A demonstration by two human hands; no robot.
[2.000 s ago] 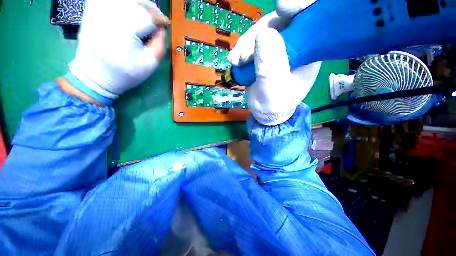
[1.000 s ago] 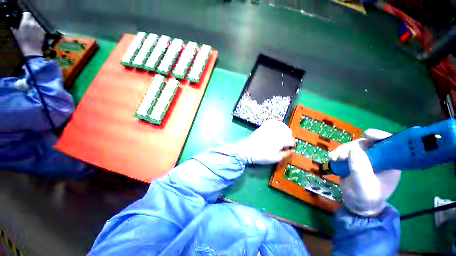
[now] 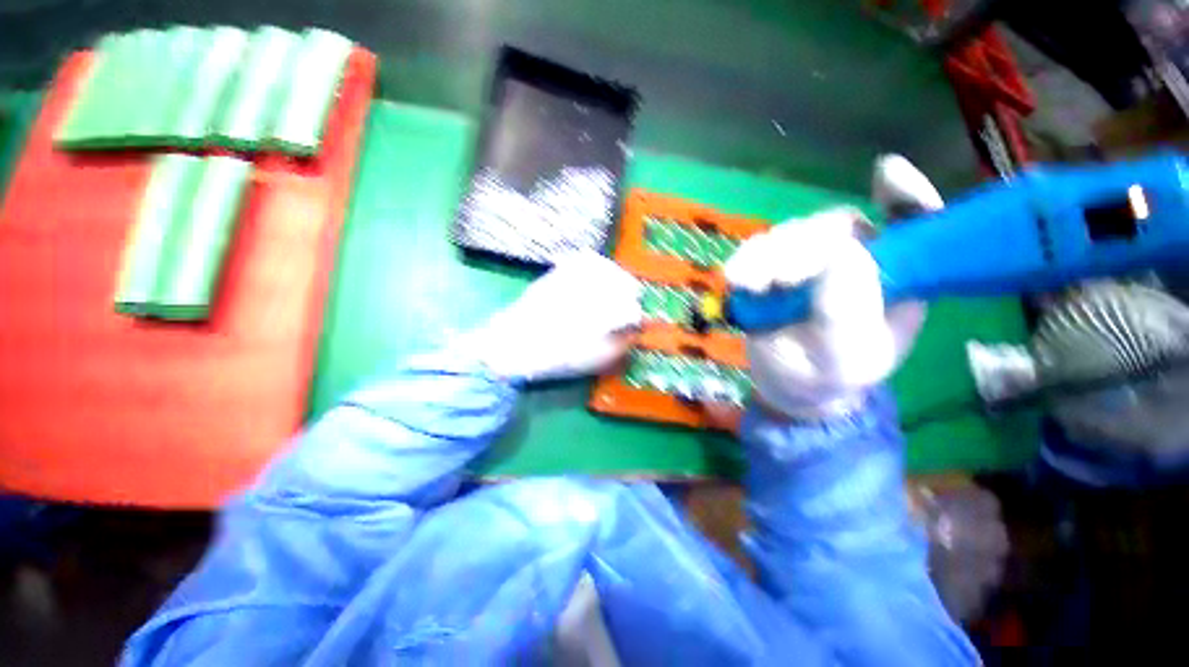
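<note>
My right hand (image 3: 822, 306), in a white glove, grips the blue electric screwdriver (image 3: 1004, 235). The tool's black-and-yellow nose is over the middle of the orange fixture (image 3: 631, 396); its bit is too blurred to see. Green circuit boards (image 3: 685, 378) lie in the fixture's slots, partly covered by my hands. My left hand (image 3: 567, 319), in a white glove, is at the fixture's left edge beside the middle board. Its fingers are bunched, and whether they hold a screw cannot be told. The black tray (image 3: 554, 124) with a heap of silvery screws (image 3: 537, 212) lies just beyond my left hand.
A red mat (image 3: 157, 404) on the left holds several modules with pale tops (image 3: 183, 235) in a row and two below them. A white fan (image 3: 1108, 332) stands at the right. The green bench mat (image 3: 391, 261) lies under the tray and fixture. The frame is blurred.
The view has shifted, so the tray, fixture and mat appear further left and the fan shows again. The other person at the left is out of view. The screwdriver stays in my right hand.
</note>
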